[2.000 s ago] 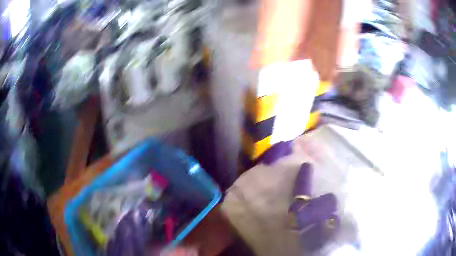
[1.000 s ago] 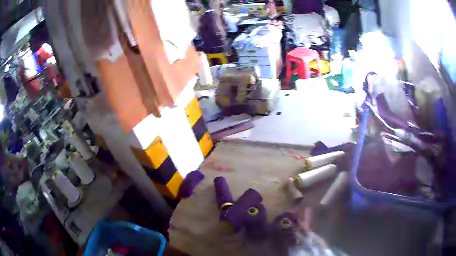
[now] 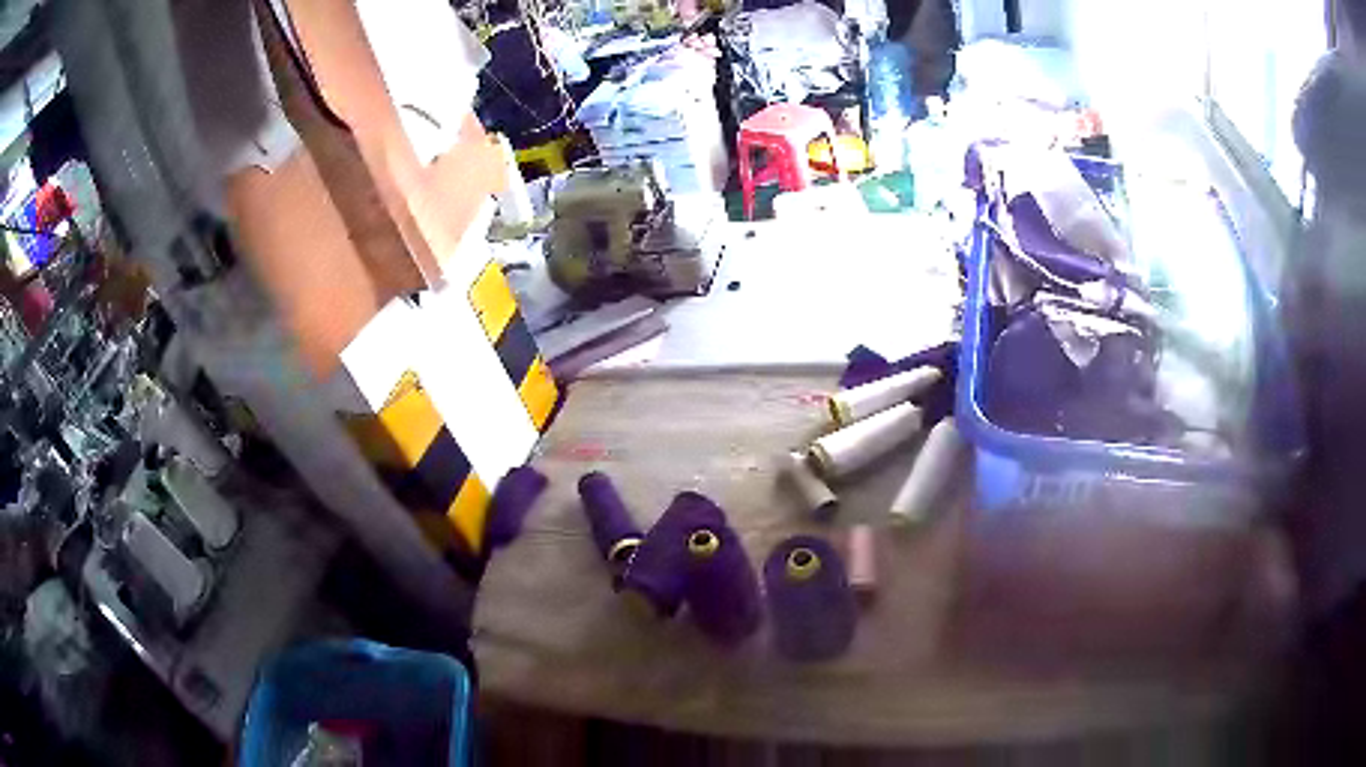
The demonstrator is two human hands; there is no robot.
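Several purple yarn cones with yellow rings stand or lie on the pale worn table [image 3: 659, 674]; one cone [image 3: 811, 607] sits apart at the right, and a thin one [image 3: 604, 514] leans at the left. Behind them lie cream tubes [image 3: 869, 439] and a small pinkish tube [image 3: 861, 562]. A large blue basket [image 3: 1109, 465] at the right holds purple and pale fabric or bags. A smaller blue basket [image 3: 462, 704] is at the lower left, cut off by the bottom edge. Neither of my hands is in the picture.
A pillar with yellow and black stripes [image 3: 517, 352] rises left of the table. A sewing machine [image 3: 607, 232] sits on a white table [image 3: 809, 300] behind. A red stool [image 3: 782, 147] is farther back. Machines with white cones [image 3: 158, 555] are at the left.
The view has swung right and steadied. The table and the large blue basket now show more fully, while the small basket has moved to the lower left.
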